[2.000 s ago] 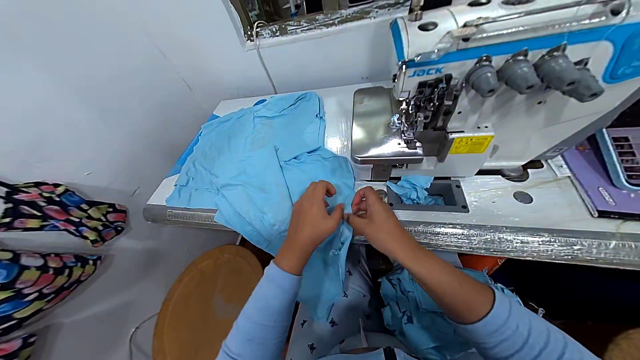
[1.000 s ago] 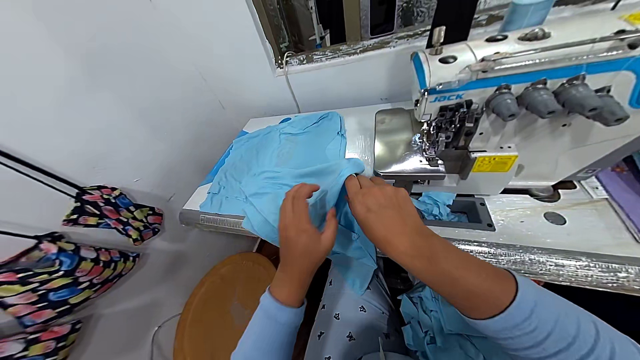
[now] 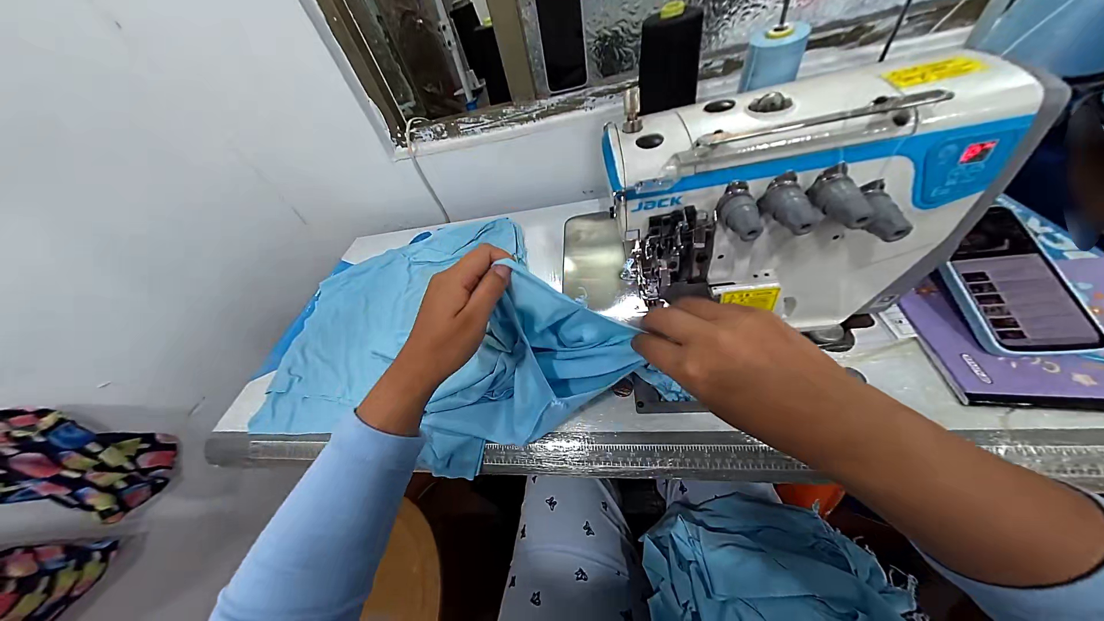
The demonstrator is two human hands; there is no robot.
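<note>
Light blue fabric [image 3: 565, 345] is stretched between my two hands, just left of and in front of a Jack overlock sewing machine [image 3: 828, 190]. My left hand [image 3: 461, 306] pinches its upper left edge between thumb and fingers. The right corner is gripped by my right hand [image 3: 703, 345], in front of the presser foot area [image 3: 642, 267], which it partly covers. More light blue cloth [image 3: 345, 345] lies spread on the left end of the table, under and beside the held piece. Another bunch of blue fabric [image 3: 759, 561] rests on my lap.
A phone [image 3: 1022, 285] lies on a purple notebook [image 3: 957, 345] at the right. Behind the machine stand a black thread cone [image 3: 670, 56] and a light blue one [image 3: 774, 56]. A measuring tape [image 3: 690, 455] runs along the table's front edge. A round wooden stool [image 3: 405, 569] is below.
My hands, close together over the cloth two seconds ago, are now apart with fabric drawn taut between them. The held fabric has come up onto the table. The view has shifted.
</note>
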